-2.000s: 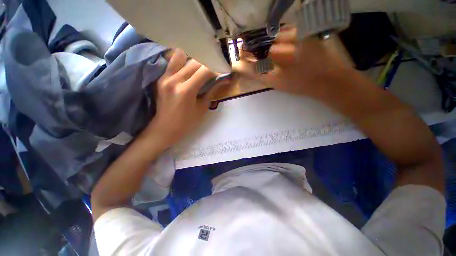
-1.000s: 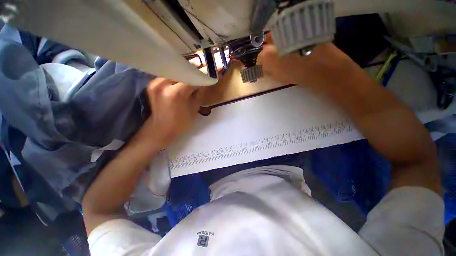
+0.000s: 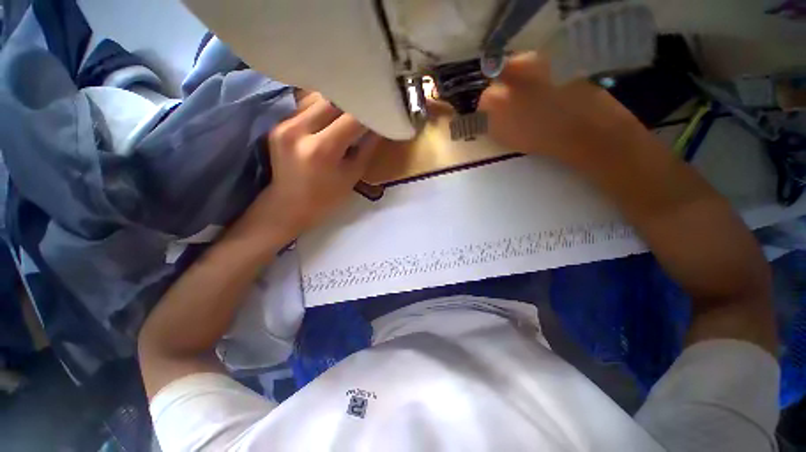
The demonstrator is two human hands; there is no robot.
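The grey-blue garment point(image 3: 203, 132) is heaped at the left, with pale panels showing. My left hand point(image 3: 318, 154) lies at its right edge, left of the needle area, fingers curled; the machine head hides part of the fingertips. My right hand point(image 3: 530, 106) is behind and right of the knurled knob point(image 3: 468, 126), its fingertips hidden behind the machine parts. The cream-white sewing machine head point(image 3: 309, 53) hangs over the work. A lamp lights the tan-gold bed plate point(image 3: 433, 154). Whether either hand grips cloth is hidden.
A printed scale point(image 3: 468, 253) runs along the table's front edge. At the right lie a dark pad point(image 3: 654, 93), yellow-green snips point(image 3: 695, 128) and black-handled scissors point(image 3: 786, 163). Blue mesh baskets point(image 3: 610, 309) are below the table. A pale ribbed block point(image 3: 610, 40) is above my right hand.
The view has shifted, so the machine head appears further right than a second ago. The small cloth edge seen by my left fingers two seconds ago no longer shows. Both hands stay near the needle.
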